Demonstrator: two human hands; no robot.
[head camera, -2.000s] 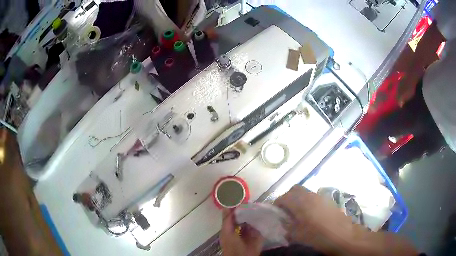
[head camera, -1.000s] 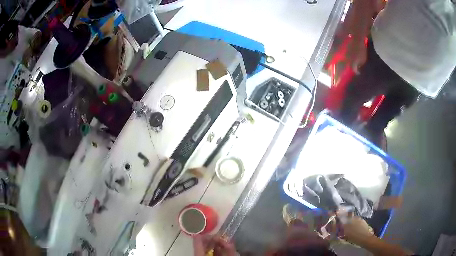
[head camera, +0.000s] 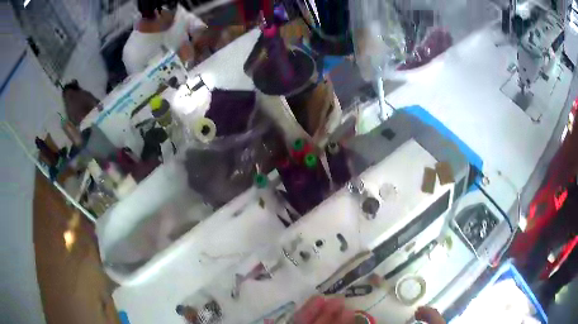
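The red tape roll (head camera: 362, 317) shows only as a piece of its rim at the bottom edge. My left hand (head camera: 323, 310) is blurred and cut off by the bottom edge, just left of the roll; whether it grips anything is hidden. My right hand (head camera: 430, 315) shows only as fingertips at the bottom edge, right of the roll and below the pale tape ring (head camera: 411, 288); its hold cannot be told. The white sewing machine head (head camera: 386, 190) lies behind both hands.
Thread cones with green tops (head camera: 304, 158) stand behind the machine. A dark cone stands on a disc (head camera: 279, 69). A tray of small metal parts (head camera: 476, 224) is at the machine's right end. A blue-rimmed bin (head camera: 539, 310) is lower right. A person (head camera: 152, 41) is at the upper left.
The view has swung up and left, so the machine sits lower. My right hand has moved from the bin back to the table; the white scrap seen earliest in the hands no longer shows.
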